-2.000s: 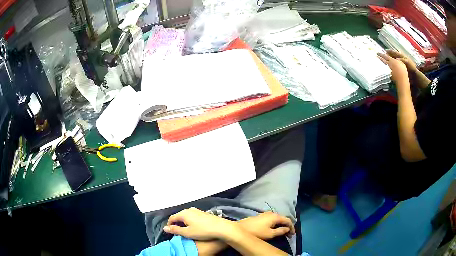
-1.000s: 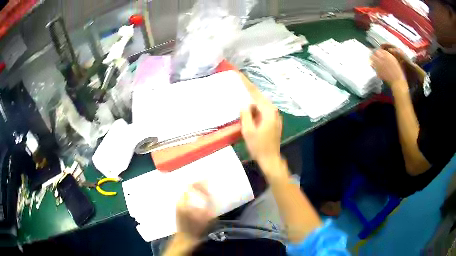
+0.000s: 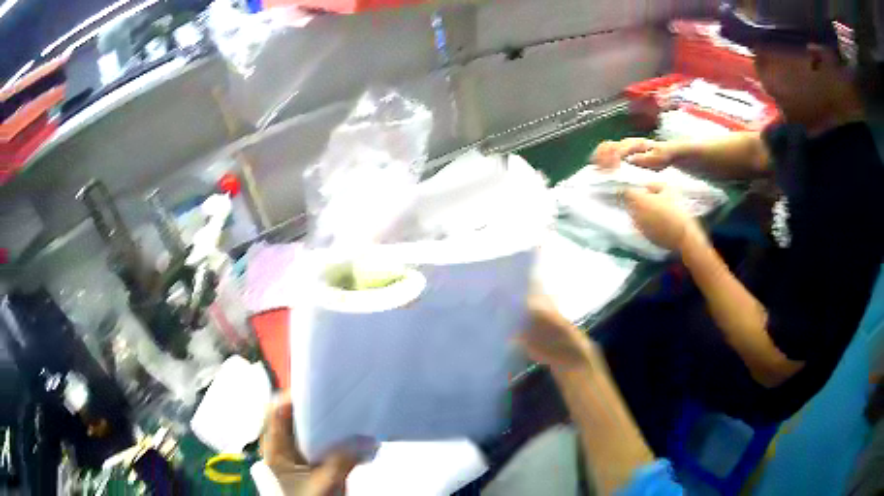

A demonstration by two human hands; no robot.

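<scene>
The notebook (image 3: 412, 358) is lifted and tilted up in front of me, its thick white pages curled over at the top left. My left hand (image 3: 315, 455) grips its lower left edge. My right hand (image 3: 557, 334) is at its right edge, blurred, with the fingers partly behind the pages. A corner of the red-orange tray (image 3: 273, 344) shows to the left behind the notebook. The loose paper sheet (image 3: 417, 470) shows below it. The picture is blurred.
Yellow-handled pliers (image 3: 223, 469) and a rounded white piece (image 3: 233, 402) lie at left. Clear plastic bags (image 3: 368, 165) stand behind. A person in black (image 3: 814, 223) sits at right, handling white packets (image 3: 678, 189). Red crates (image 3: 717, 58) are at back right.
My hands have uncrossed and taken hold of the notebook, which has risen off the tray. The view has tilted up, and the other person's hands are now raised over the packets.
</scene>
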